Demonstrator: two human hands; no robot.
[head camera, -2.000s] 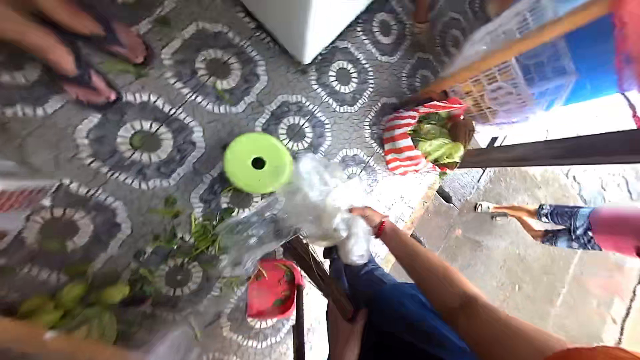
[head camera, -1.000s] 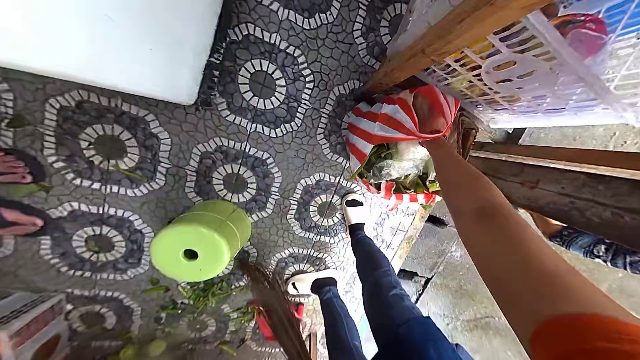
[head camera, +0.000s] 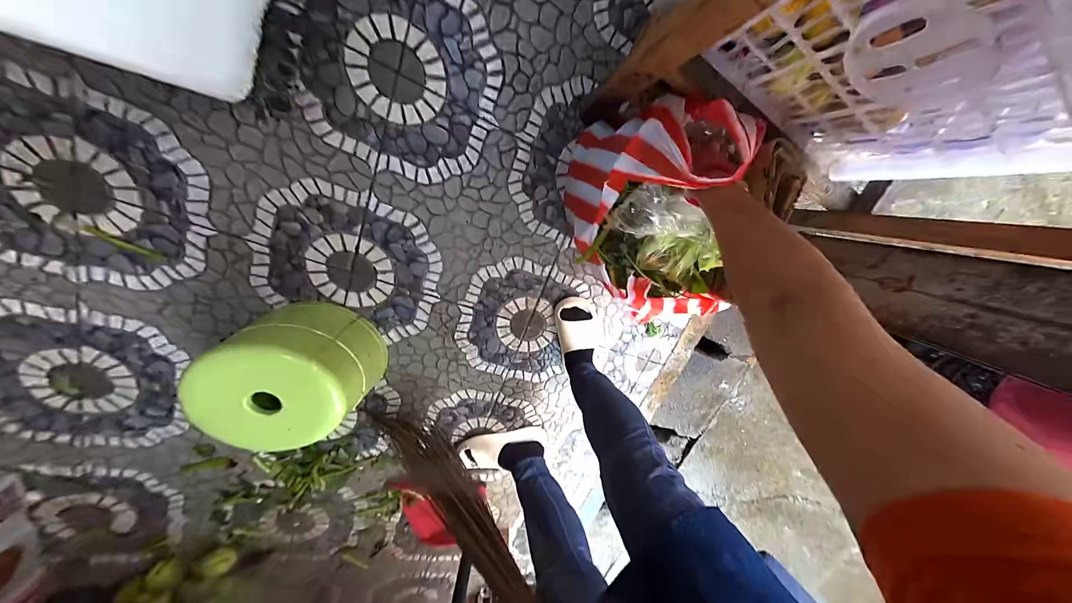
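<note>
My right hand (head camera: 713, 152) is at the upper rim of a red-and-white striped plastic bag (head camera: 624, 163), partly covered by the red plastic, so its fingers are unclear. Green leaves (head camera: 670, 255) and crumpled clear plastic (head camera: 657, 209) fill the bag's mouth below my wrist. My left hand is out of view. A brown bristle broom (head camera: 461, 494), blurred, slants up from the bottom edge beside my legs; what holds it is hidden. Behind its bristles lies a red dustpan (head camera: 429, 517). Loose green leaves (head camera: 310, 473) are scattered on the patterned stone floor.
A lime-green plastic stool (head camera: 268, 385) lies tilted left of my feet. A white box-like object (head camera: 142, 38) occupies the upper left. Beyond the bag stand a wooden post (head camera: 678, 42) and a white plastic crate (head camera: 921, 67). Greenish fruits or vegetables (head camera: 188, 569) are at the lower left.
My right hand has moved from above the floor near the stool to the striped bag. The clear plastic it held two seconds ago is now in the bag. My left hand has left view.
</note>
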